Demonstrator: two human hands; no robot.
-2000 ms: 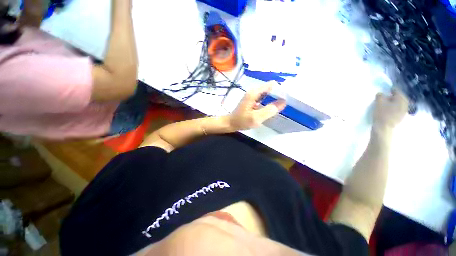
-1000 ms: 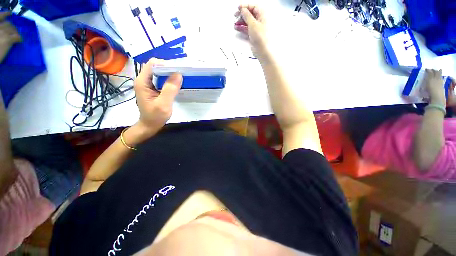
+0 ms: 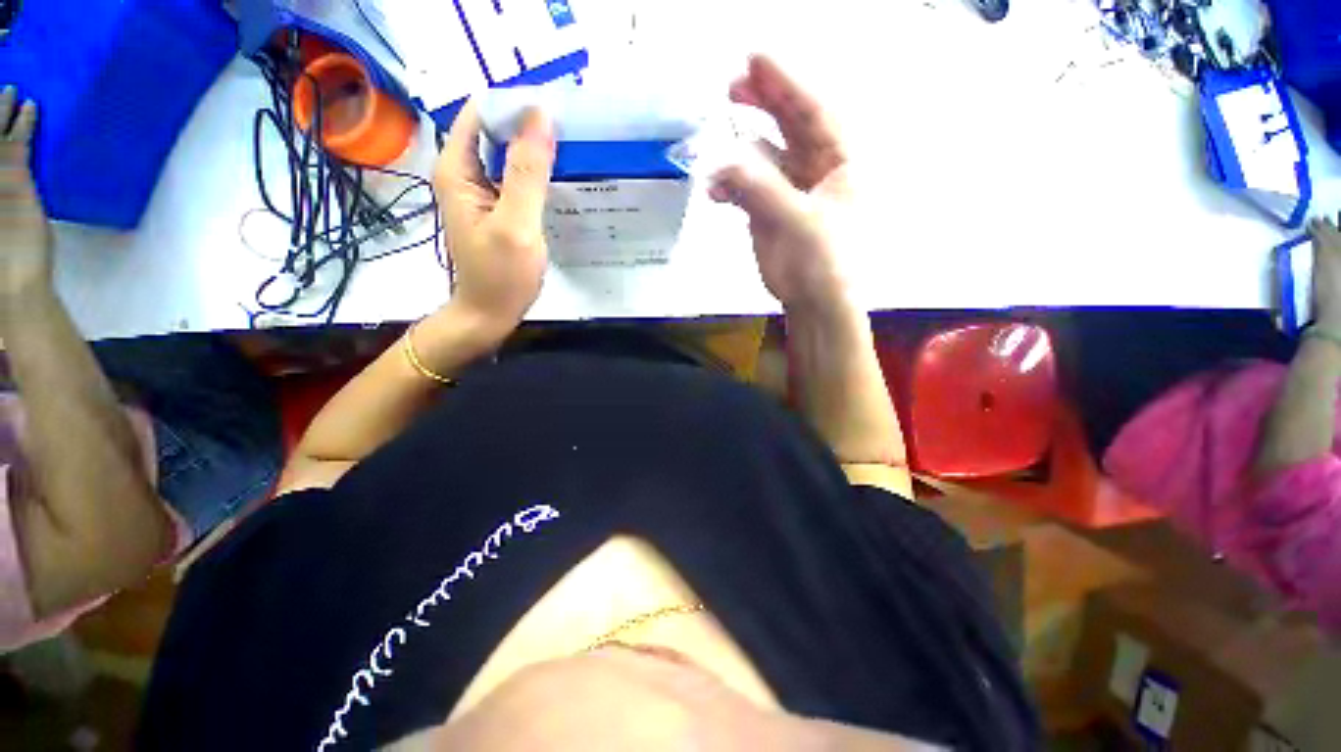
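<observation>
A white retail box (image 3: 615, 228) with a blue edge is held above the white table in front of me. My left hand (image 3: 497, 221) is shut on its left end, thumb across the near side. My right hand (image 3: 802, 199) is at the box's right end, thumb and fingers spread around a pale, washed-out patch. Whether it grips a small item there cannot be told. The box's right end is blurred by glare.
An orange ring (image 3: 353, 110) and black cables (image 3: 302, 206) lie to the left. Behind are printed boxes (image 3: 493, 37). A blue pile (image 3: 111, 103) stands far left. More cables (image 3: 1177, 30) and a blue-white box (image 3: 1257, 140) are right. People sit on both sides, beside a red stool (image 3: 982, 400).
My right hand has come back from the far part of the table to the box's right end. The box in my left hand is tilted, showing more of its printed face.
</observation>
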